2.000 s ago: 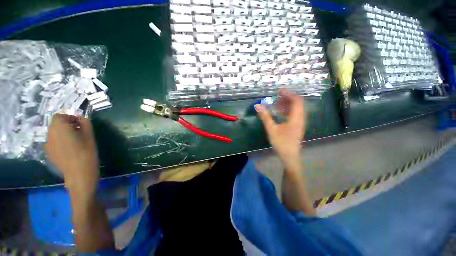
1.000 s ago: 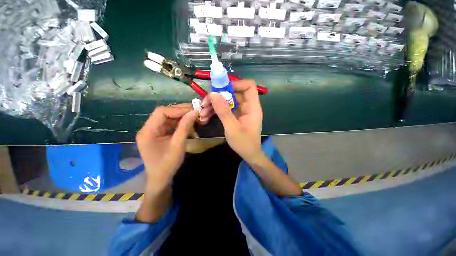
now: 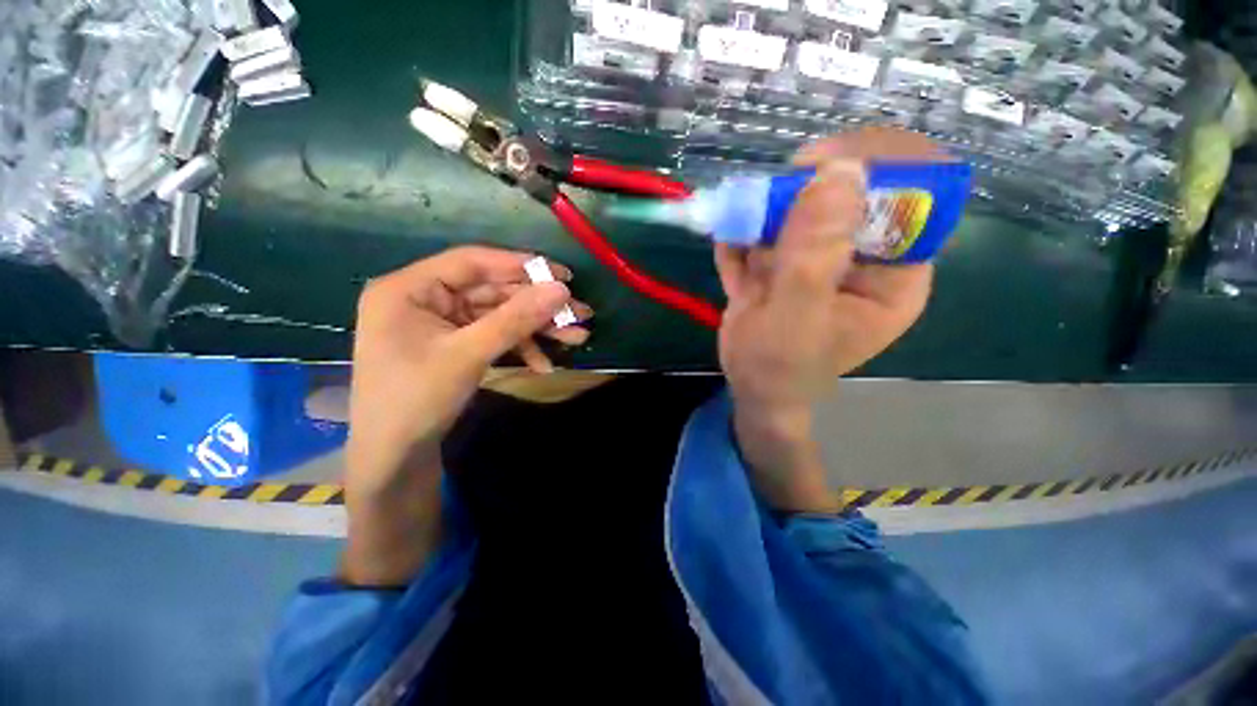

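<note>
My left hand (image 3: 444, 320) holds a small white plastic housing (image 3: 539, 272) between thumb and fingers, over the bench's front edge. My right hand (image 3: 813, 276) grips a blue glue bottle (image 3: 944, 207) tipped on its side. Its blurred pale green nozzle (image 3: 648, 210) points left, above and to the right of the housing, not touching it. Pliers (image 3: 518, 155) with red handles and white-capped jaws lie on the bench behind my hands, under the nozzle's line. The right handle ends are partly hidden by my right hand and the bottle.
A clear bag (image 3: 83, 152) with loose white housings lies at the left. A clear blister tray (image 3: 593, 90) with rows of white parts is behind the bottle. A yellowish bulbous tool (image 3: 1209, 145) is at the right. A blue stool (image 3: 193, 414) stands below the bench.
The glue bottle has turned from upright to lying sideways, nozzle left, and moved right with my right hand. My left hand still holds the housing. The view has shifted slightly, with the pliers now higher.
</note>
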